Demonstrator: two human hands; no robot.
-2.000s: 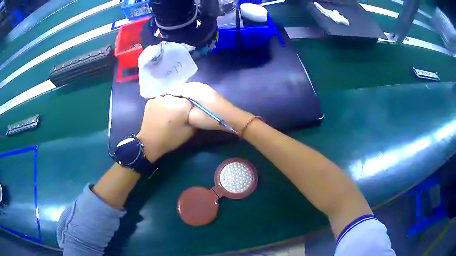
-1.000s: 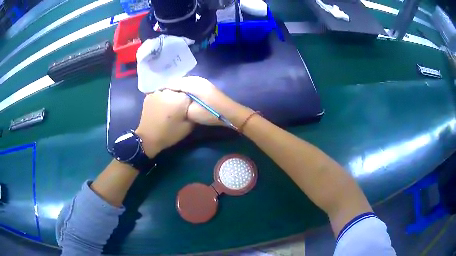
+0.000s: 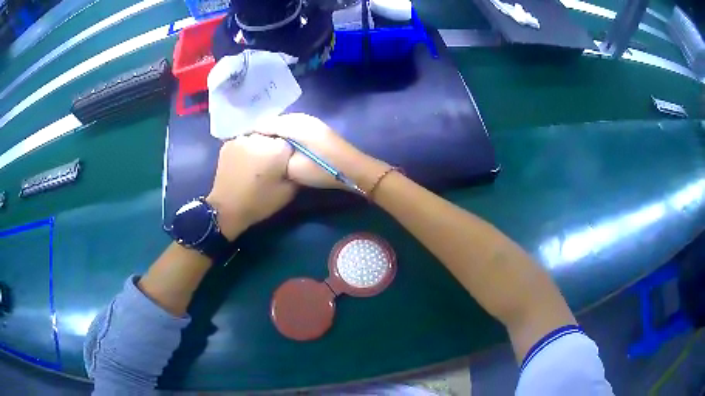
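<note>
My left hand, with a black watch on its wrist, and my right hand meet over the black mat. A thin blue stick lies across my right hand, its near end over the wrist by a reddish-brown cord. Its far end is hidden. My right hand is closed on it. The fingers of my left hand are curled and hidden, so whatever they hold cannot be seen. A white sheet with faint writing lies just beyond the hands.
An open two-disc brown-pink compact lies on the green bench near me. Beyond the mat stand a black microscope base, a red bin and a blue tray. A grey ribbed block and a slotted metal part lie left.
The hands keep nearly the same joined pose. The view has shifted a little, so the sheet and compact sit slightly higher in the picture and the left metal part shows further right.
</note>
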